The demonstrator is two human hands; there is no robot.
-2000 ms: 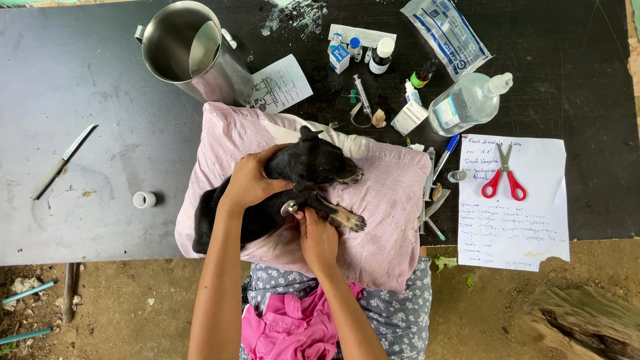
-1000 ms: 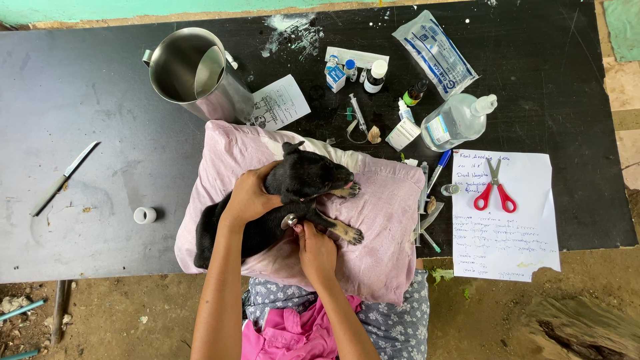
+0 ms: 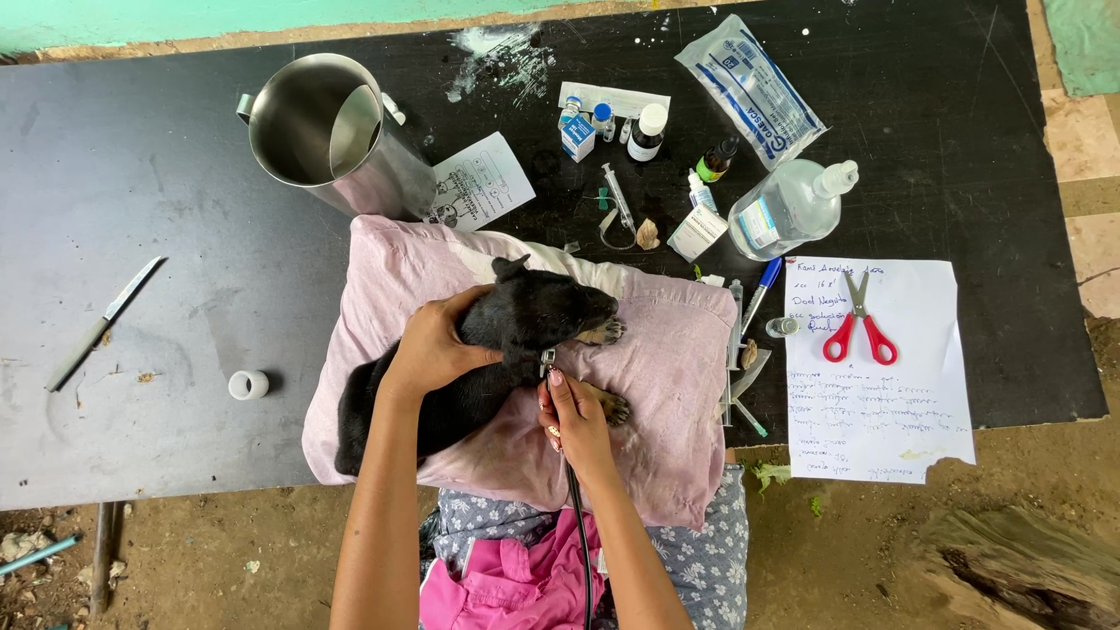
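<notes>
A black puppy with tan paws [image 3: 472,398] lies on a pink pillow [image 3: 656,376], its head pointing right. My left hand [image 3: 437,346] grips it behind the neck, thumb across the shoulder. My right hand [image 3: 573,416] holds a stethoscope by its metal stem, and the chest piece [image 3: 548,357] is at the puppy's chest, partly hidden. From under that hand the black tube [image 3: 584,542] runs down toward me. The puppy's front paws stretch to the right of the chest piece.
A steel pitcher [image 3: 394,175] stands behind the pillow. Small bottles, a syringe [image 3: 619,197] and a clear plastic bottle [image 3: 787,210] are at the back. Red-handled scissors [image 3: 860,324] lie on a written sheet [image 3: 875,437] at right; a knife [image 3: 105,322] lies at left.
My right hand has shifted with the chest piece toward the front of the puppy's chest, and the black tube has come into sight. My left hand stays on the puppy.
</notes>
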